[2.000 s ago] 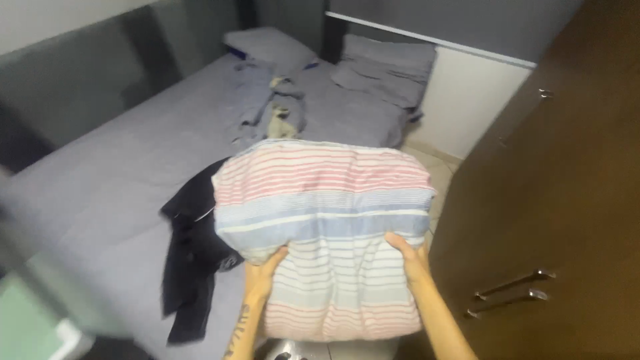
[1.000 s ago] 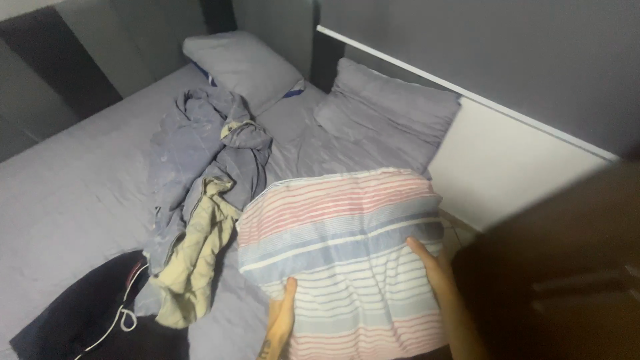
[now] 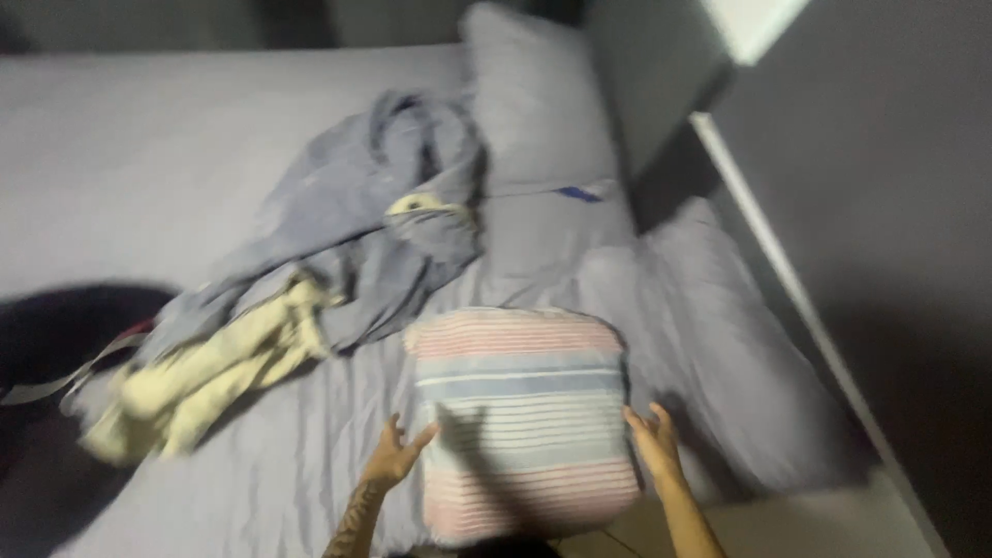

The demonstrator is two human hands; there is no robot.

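Note:
A folded striped cloth (image 3: 527, 418) in red, blue and white lies on the grey sheet of the bed (image 3: 287, 473), near its edge. My left hand (image 3: 395, 457) is at the cloth's left side, fingers spread, with the thumb tip close to the fabric. At the right side is my right hand (image 3: 655, 438), its fingers also apart and its fingertips by the cloth's edge. Neither hand grips it; whether the fingertips touch it, I cannot tell. The picture is somewhat blurred.
Crumpled grey-blue and pale yellow fabric (image 3: 232, 364) lies left of the cloth, beside a black garment (image 3: 70, 349). One grey pillow (image 3: 542, 108) rests farther back, another (image 3: 728, 349) at the right by the wall. Tiled floor (image 3: 612, 539) shows at the bottom.
Both hands held the striped cloth up in the earlier frames; now it rests on the bed and the hands have let go. The view has turned toward the pillows.

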